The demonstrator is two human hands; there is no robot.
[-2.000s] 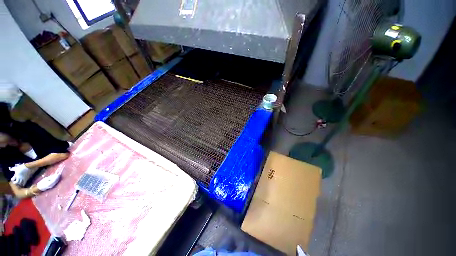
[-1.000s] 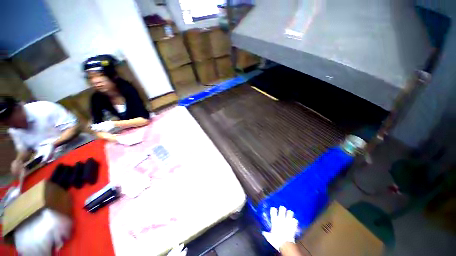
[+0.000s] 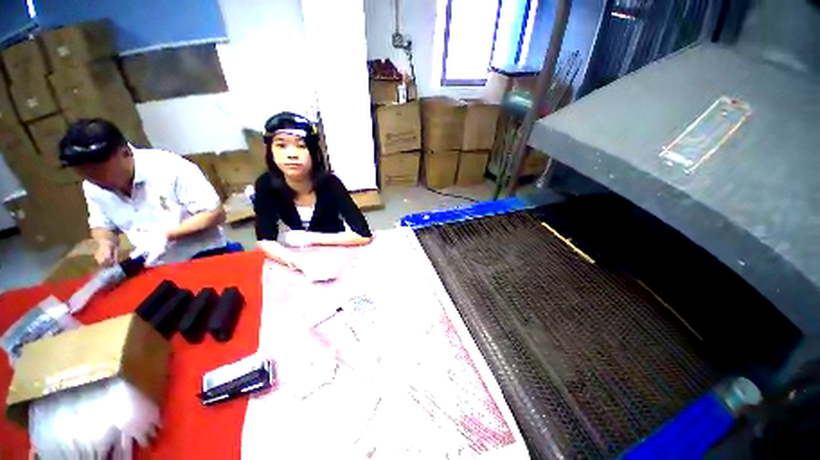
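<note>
Neither of my hands is in view. Nearest in front of me is the pink-and-white table covering [image 3: 387, 359], pale with glare. A thin dark stick, perhaps a pen [image 3: 327, 315], lies on it by a small pale patterned sheet [image 3: 360, 304]. A black piece with white or clear wrapping [image 3: 236, 381] lies near the edge of the red tablecloth [image 3: 202, 431]. Several black cases [image 3: 226, 314] lie side by side farther back on the red cloth. An open carton [image 3: 90, 355] lies at the left with white bags or sleeves [image 3: 90, 422] spilling out.
The mesh belt [image 3: 557, 332] runs beside the table to the right, with blue wrapping [image 3: 688, 431] on its frame. A grey hood [image 3: 683, 153] hangs over it. Two people sit across the table; one [image 3: 153, 202] handles a dark piece. Cartons [image 3: 441, 135] are stacked behind.
The view has swung left and up, towards the red cloth and the seated people. Both my gloved hands, seen at the lower edge a second ago, have left the picture.
</note>
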